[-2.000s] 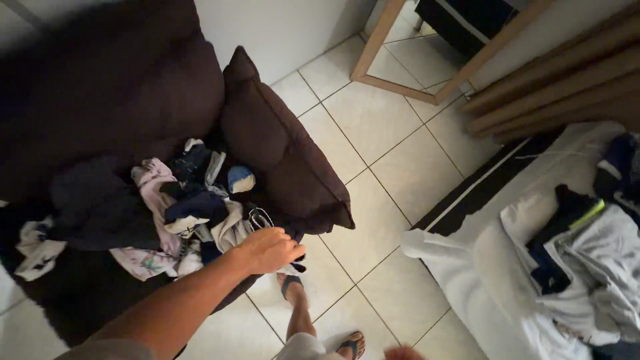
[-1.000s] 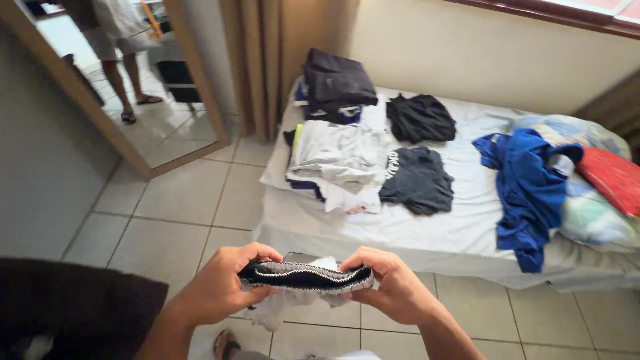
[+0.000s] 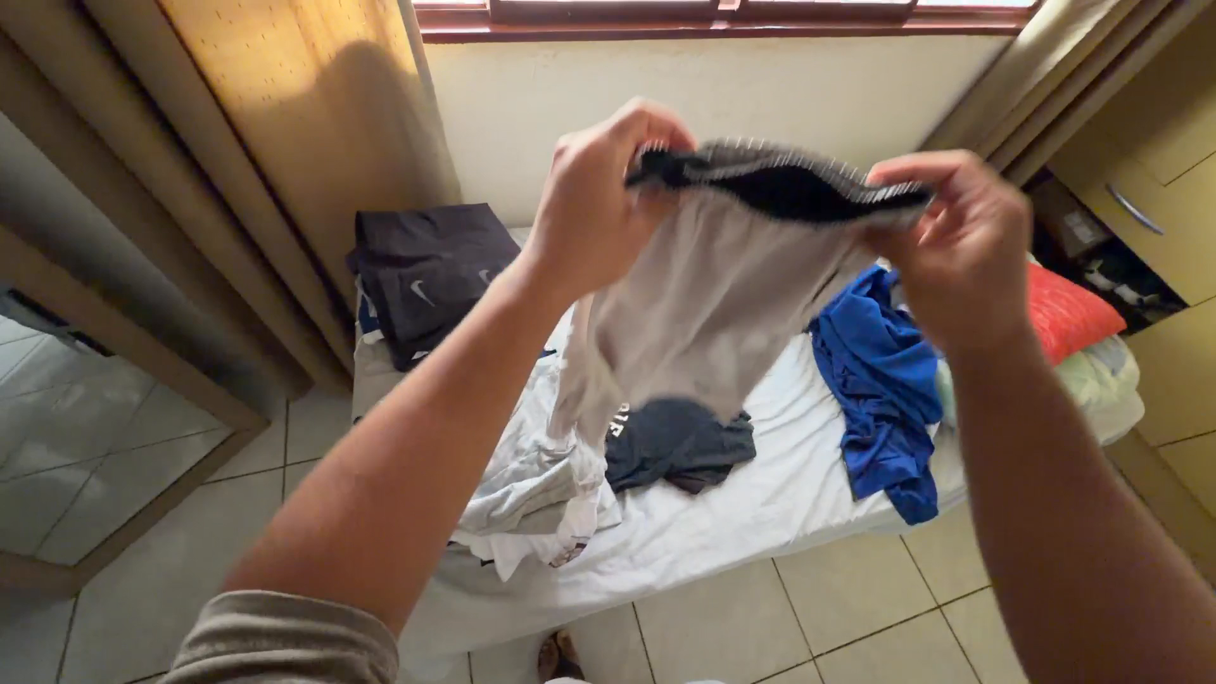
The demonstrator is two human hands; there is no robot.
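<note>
A light beige garment [image 3: 708, 294] with a dark elastic waistband hangs spread between my two hands, blurred by motion. My left hand [image 3: 608, 195] grips one end of the waistband, and my right hand [image 3: 959, 228] grips the other. Below and behind it, a dark folded garment with white print [image 3: 679, 442] lies on the white-sheeted bed [image 3: 722, 532]. Light grey and white clothes [image 3: 537, 484] are stacked to its left. Dark folded clothing [image 3: 432, 271] tops a pile at the bed's left end. A crumpled blue garment [image 3: 879, 380] lies on the right.
A red pillow or cloth [image 3: 1073, 309] rests on pale bedding at the bed's right end. A framed mirror [image 3: 114, 427] stands at the left beside brown curtains [image 3: 218, 190]. A wooden cabinet [image 3: 1159, 133] is at the right, and the window frame [image 3: 722, 19] runs above.
The view has swung from the dark sofa with piled clothes to the bed. Both hands have raised the garment from low in front of me, and it now hangs down unfolded.
</note>
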